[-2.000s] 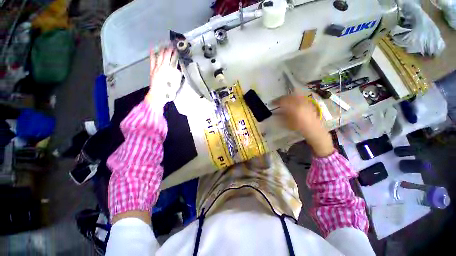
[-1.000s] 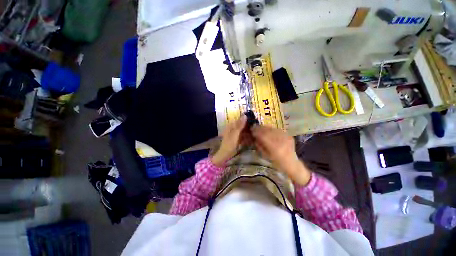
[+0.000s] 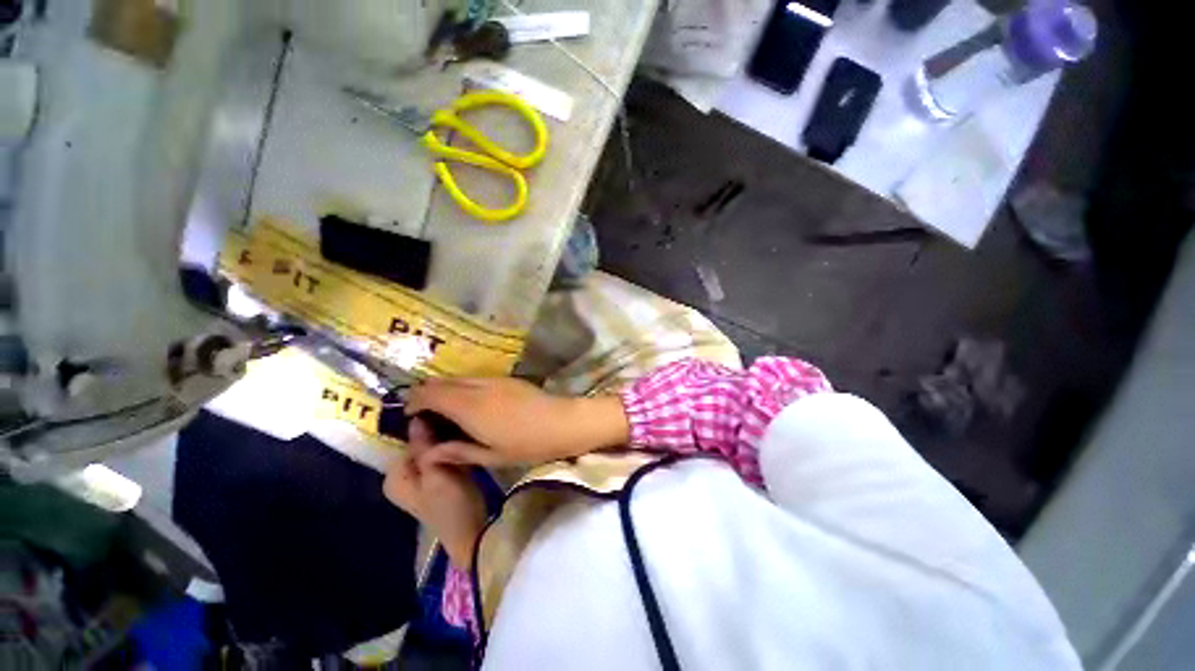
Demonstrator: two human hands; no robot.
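Observation:
A small dark piece [image 3: 397,422] is held between my two hands at the near end of the shiny plate, beside the yellow marked tape [image 3: 452,344]. My right hand [image 3: 505,417] has its fingertips on the piece. My left hand [image 3: 439,498] holds it from below, partly hidden by my right hand. The large dark garment panel [image 3: 295,531] lies left of the plate. A dark patch piece [image 3: 375,250] lies on the bed right of the tape. The needle area is blurred.
Yellow-handled scissors [image 3: 488,155] lie on the machine table beyond the patch, with small tools [image 3: 469,37] past them. The machine head [image 3: 92,223] is at the left. A white side surface [image 3: 970,177] holds black items and a purple-capped bottle [image 3: 1003,59].
The view has turned and shifted toward the right side. Both hands remain together on the small dark piece. Earlier, my left hand was on the panel side and my right hand near the patch.

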